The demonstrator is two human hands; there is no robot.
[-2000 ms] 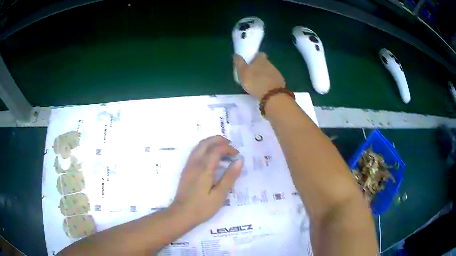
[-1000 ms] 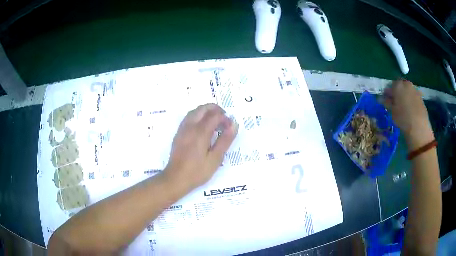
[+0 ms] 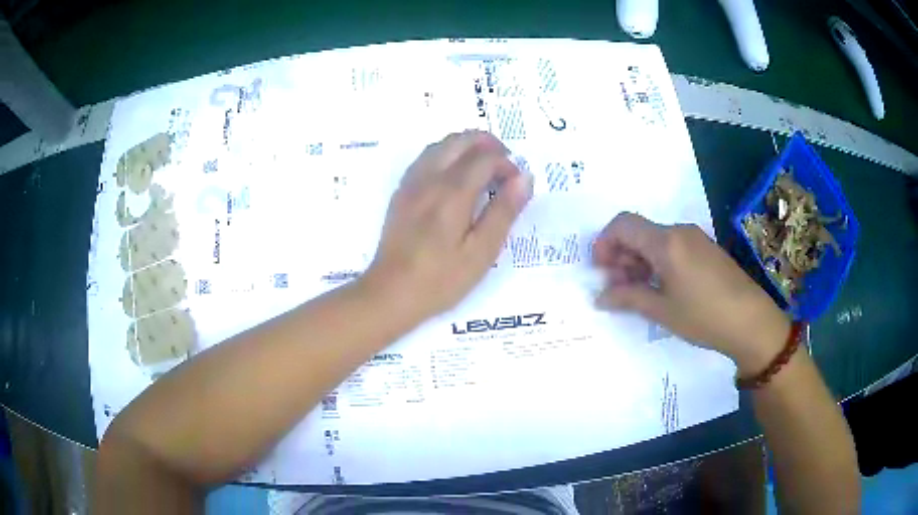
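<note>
My left hand [image 3: 448, 216] is over the middle of the printed white mat [image 3: 483, 402], thumb and fingertips curled together. Something small and pale may be between them, too unclear to tell. My right hand [image 3: 669, 277] is blurred over the right part of the mat, fingers bent; whether it holds anything cannot be seen. A column of tan die-cut stickers [image 3: 151, 244] lies along the mat's left edge; the second one from the back has a round gap.
A blue bin [image 3: 837, 241] with tan scraps [image 3: 790, 236] stands right of the mat. White handsets [image 3: 745, 32] lie on the green conveyor [image 3: 302, 22] at the back right, partly cut off by the frame. A pale rail [image 3: 805, 136] edges the conveyor; a grey post [image 3: 30, 86] stands back left.
My right hand let go of a handset on the conveyor, passed beside the blue bin and has come back over the mat. My left hand keeps its curled pose. The view has shifted.
</note>
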